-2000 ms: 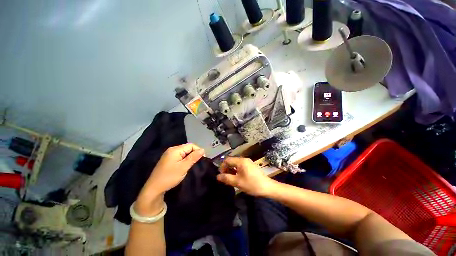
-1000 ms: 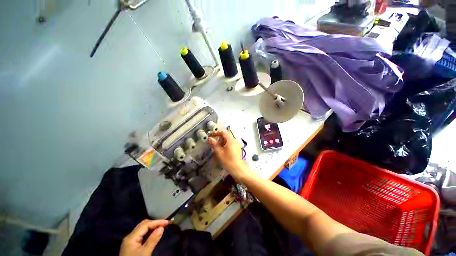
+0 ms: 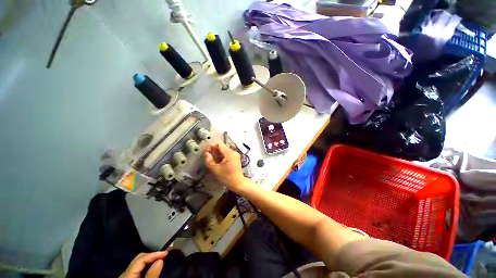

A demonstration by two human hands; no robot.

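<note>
The cream-grey overlock machine [image 3: 168, 144] stands on the white table, with its row of pale dials across the front. My right hand [image 3: 224, 165] is at the machine's front right, just below the rightmost dial, fingertips close together; whether they hold thread is unclear. My left hand [image 3: 144, 265], cut off by the bottom edge, pinches the edge of the black fabric [image 3: 103, 233], with a thin dark strip running toward the needle area [image 3: 171, 201]. The yellowish base plate [image 3: 217, 225] shows under the machine's front edge.
The smartphone [image 3: 273, 136] lies right of the machine, near the round spool disc [image 3: 282, 98]. Tall black thread cones [image 3: 217, 53] stand behind. Purple fabric [image 3: 348, 59] is heaped at upper right. A black plastic bag [image 3: 405, 114] and a red basket [image 3: 380, 190] are at the right.
My right hand has moved from beside my left hand up to the dials. My left hand is lower in view. The view has swung right, and the base plate has become more exposed.
</note>
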